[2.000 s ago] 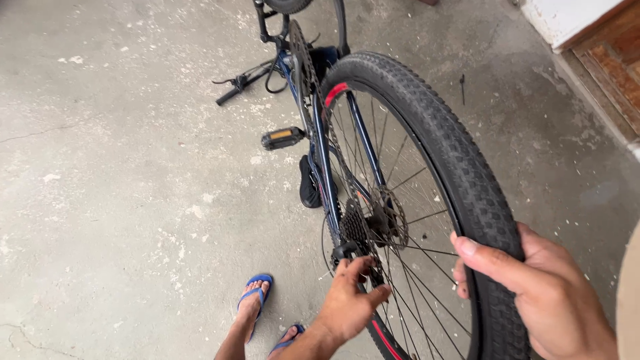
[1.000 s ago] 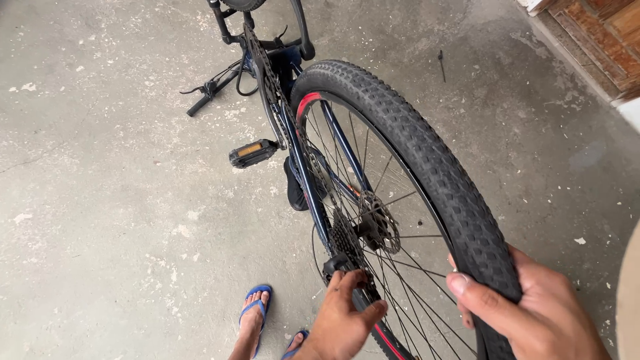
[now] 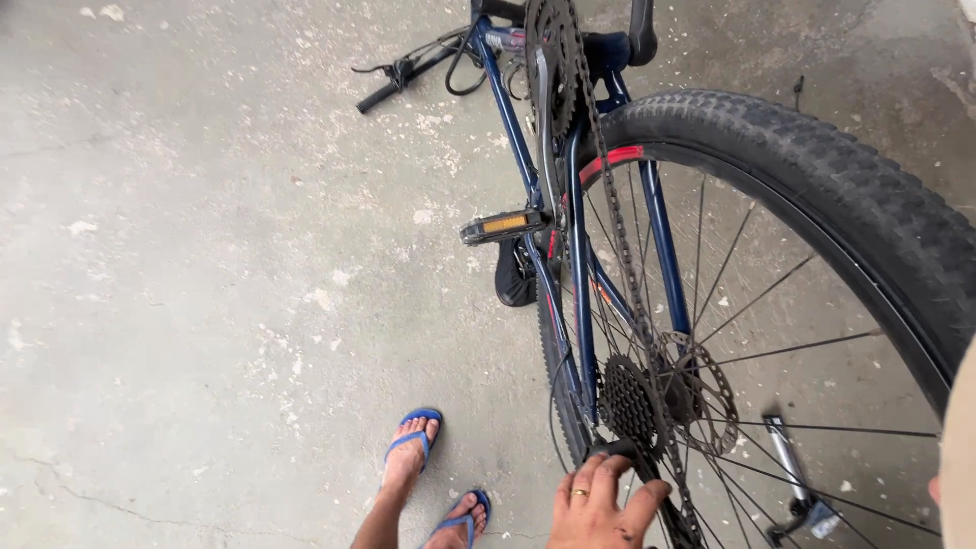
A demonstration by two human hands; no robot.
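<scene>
A blue-framed bicycle stands upside down, its saddle (image 3: 515, 276) at the floor. My left hand (image 3: 606, 499) has its fingers curled on the rear derailleur (image 3: 616, 450), just below the cassette (image 3: 631, 402); the thumb is close to the chain (image 3: 621, 229). The chain runs from the chainrings (image 3: 560, 69) down past the right side of the cassette; whether it sits on a sprocket cannot be told. A disc brake rotor (image 3: 713, 396) is right of the hub. Only a fingertip of my right hand (image 3: 934, 489) shows at the right edge, near the rear wheel's tyre (image 3: 808, 145); the rest is hidden.
A pedal (image 3: 503, 225) sticks out left of the frame. The handlebar grip (image 3: 379, 97) and brake lever lie near the concrete floor (image 3: 191, 305). Feet in blue flip-flops (image 3: 415, 442) stand at the lower middle. A silver and black metal part (image 3: 789, 461) lies beyond the spokes.
My right hand, which held the tyre in both earlier frames, is now almost wholly out of sight. My left hand stays at the rear derailleur. The view has moved closer to the bicycle.
</scene>
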